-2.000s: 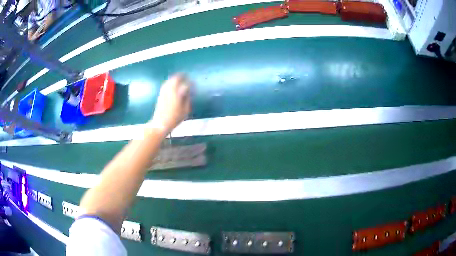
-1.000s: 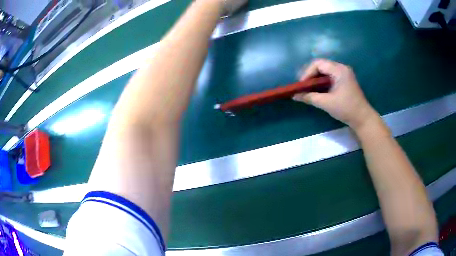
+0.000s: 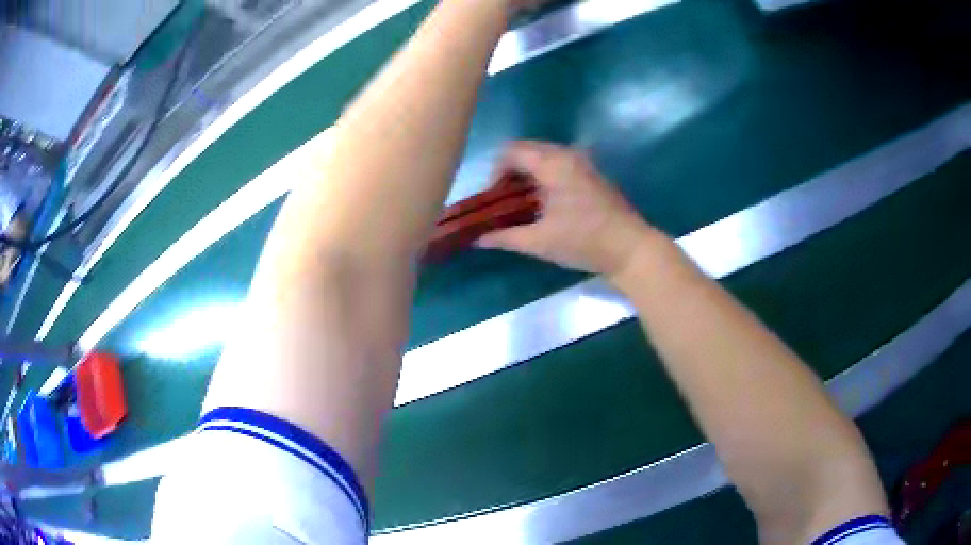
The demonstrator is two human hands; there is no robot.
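My right hand [image 3: 570,208] grips the right end of a red-brown bar bundle [image 3: 484,216], which looks like red fixture bases held together in layers. The bundle is over the green surface in the middle of the view, and its left end is hidden behind my left forearm. My left arm reaches up across the view to the top edge. My left hand is almost wholly cut off there, and I cannot tell what it does.
A red bin [image 3: 101,395] and blue bins [image 3: 43,431] stand at the lower left. Red fixtures [image 3: 937,468] lie at the lower right edge. Silver-white strips [image 3: 532,328] cross the green surface [image 3: 596,426]. A black cable runs at the upper left.
My right hand has moved left with red bars; two layers now show where one bar showed before. My left arm still reaches to the top edge. The view has turned.
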